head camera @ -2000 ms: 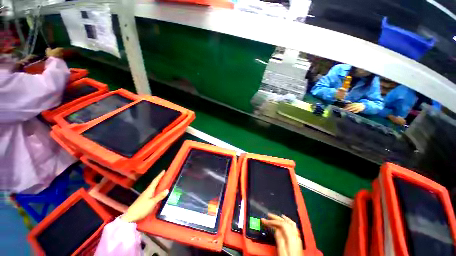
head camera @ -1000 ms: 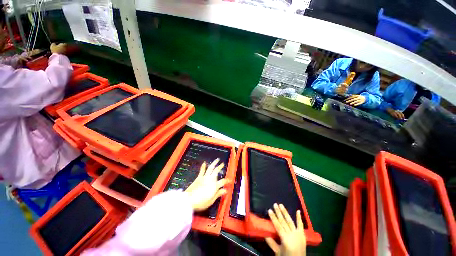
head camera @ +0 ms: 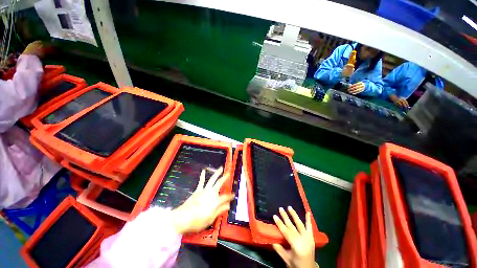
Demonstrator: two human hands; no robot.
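A tablet [head camera: 183, 172] with a column of green text lines on a dark screen lies in an orange tray [head camera: 166, 162] in front of me. My left hand [head camera: 203, 208] is spread over the right part of its screen, fingers apart. A second tablet [head camera: 274, 180] with a dark screen lies in an orange tray [head camera: 261, 230] to the right. My right hand [head camera: 297, 235] rests with spread fingers on its lower end. Another tablet [head camera: 241, 196], partly showing a white area, lies partly hidden between and under these trays.
Stacked orange trays with dark tablets stand at left [head camera: 115, 123], lower left [head camera: 61, 238] and right [head camera: 431, 209]. A white shelf beam [head camera: 293, 18] crosses above the green bench. A person in pink [head camera: 23, 152] is at far left. People in blue [head camera: 334, 63] are opposite.
The left tablet's screen went from a light page to green lines on black. My left hand moved from the tray's left edge onto the screen. The view has shifted, and the trays appear further left.
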